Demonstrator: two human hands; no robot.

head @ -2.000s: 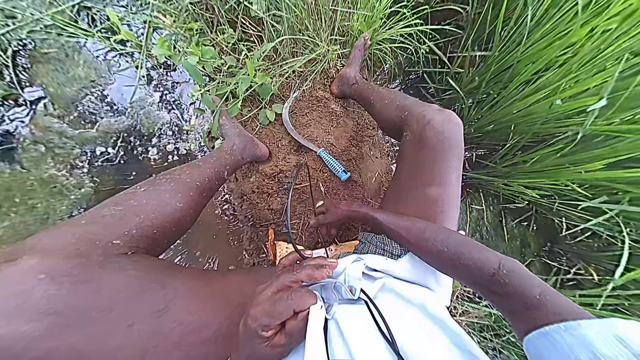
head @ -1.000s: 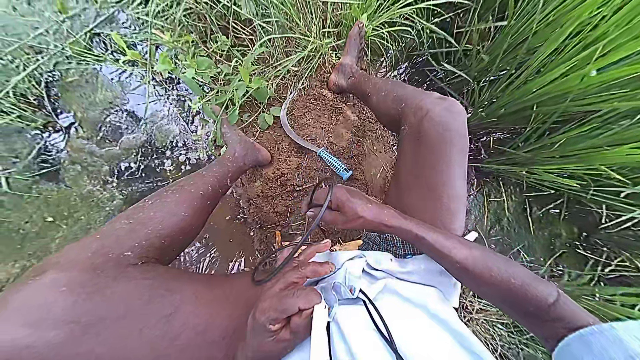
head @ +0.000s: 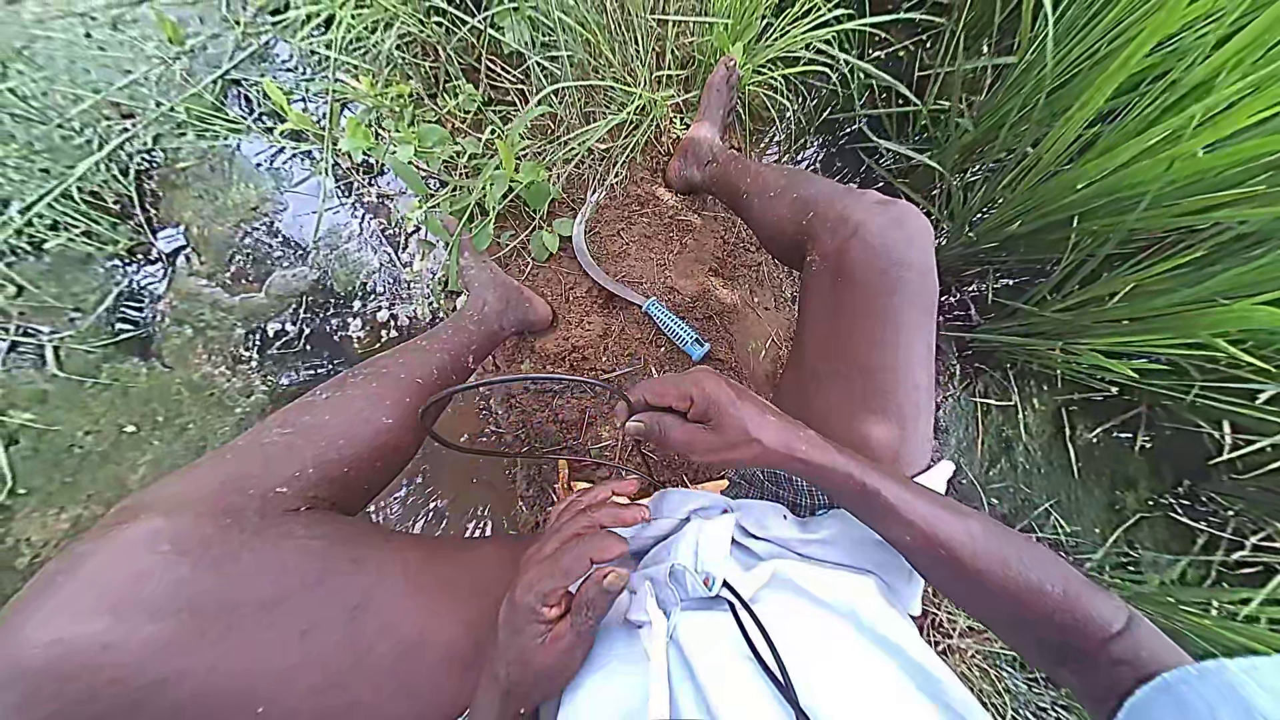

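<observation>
Between the thumb and fingers of my right hand (head: 700,420) is a thin black cable (head: 520,378), which bends in a wide loop to the left over the soil. The loop's lower strand runs back toward my left hand (head: 575,580). That hand rests by the light blue shirt (head: 800,600) with its fingers partly bent; whether it grips the cable is hidden. More black cable (head: 760,640) lies across the shirt. A sickle with a curved metal blade and a blue ribbed handle (head: 676,328) lies on the ground beyond my right hand.
My bare legs are spread around a mound of brown soil (head: 670,245). Shallow water (head: 330,270) with weeds lies at the left, more water (head: 1060,480) at the right. Tall green grass (head: 1120,200) stands on the right; leafy plants (head: 480,190) grow at the far edge.
My right hand has moved up and outward from the lap with the cable. The cable, earlier a narrow bend near the hands, now spreads in a wide loop to the left.
</observation>
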